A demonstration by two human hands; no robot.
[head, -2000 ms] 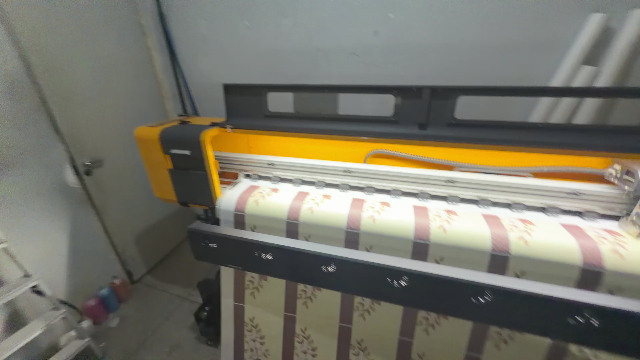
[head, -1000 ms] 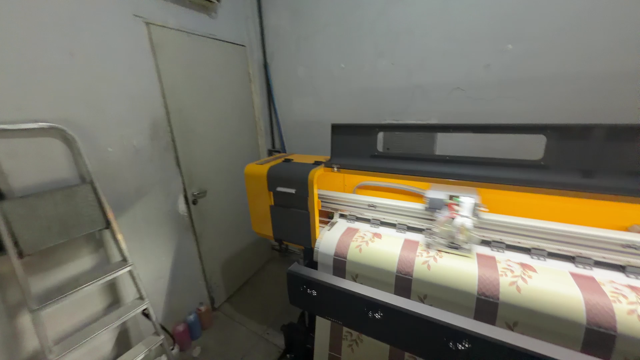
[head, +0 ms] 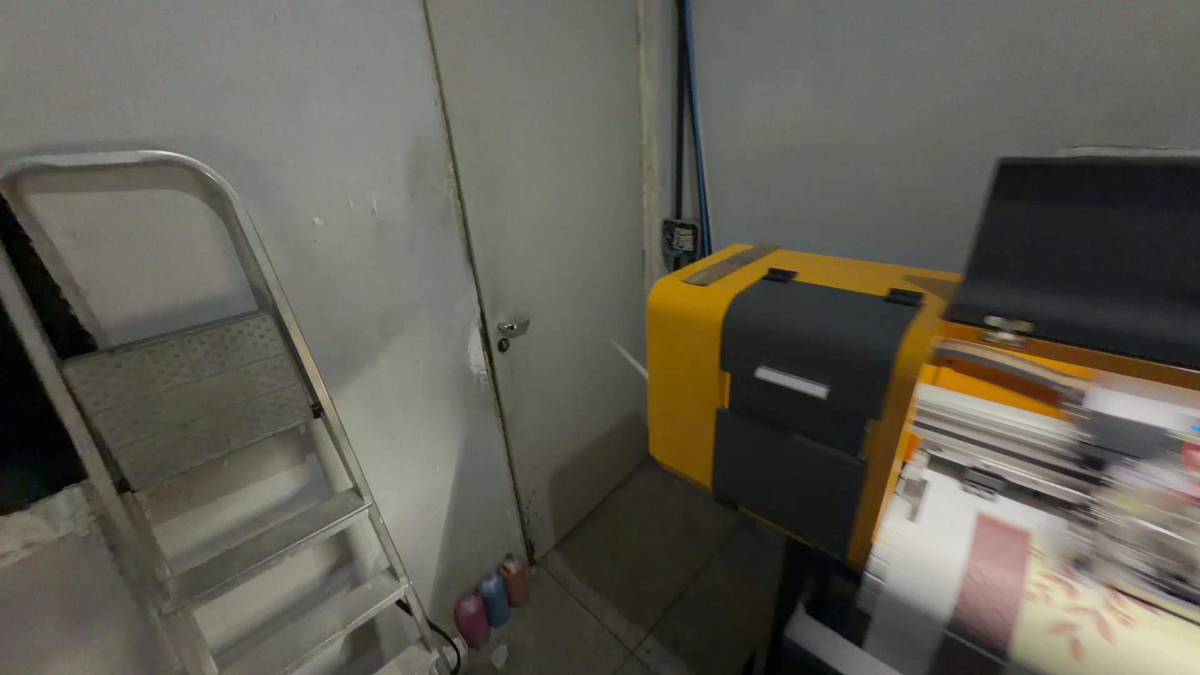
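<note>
Neither of my hands shows in the head view. At the right stands a wide-format printer with a yellow and dark grey end housing (head: 797, 394). Its print carriage (head: 1144, 487), blurred, is near that end of the rail. Below the carriage lies a printed sheet (head: 1069, 600) with cream and dark red stripes and leaf sprigs. The printer's dark cover (head: 1087, 253) stands raised behind the rail.
An aluminium stepladder (head: 272, 553) leans at the left by the grey wall. Past it is a closed door (head: 562, 234) with a metal lever handle (head: 513, 327). Several bottles of coloured liquid (head: 493, 598) stand on the floor by the wall. Cables (head: 694, 122) run down the corner.
The view has swung left and closer to the printer's end housing and the stepladder. The print carriage, at the far right edge two seconds ago, has moved left along the rail.
</note>
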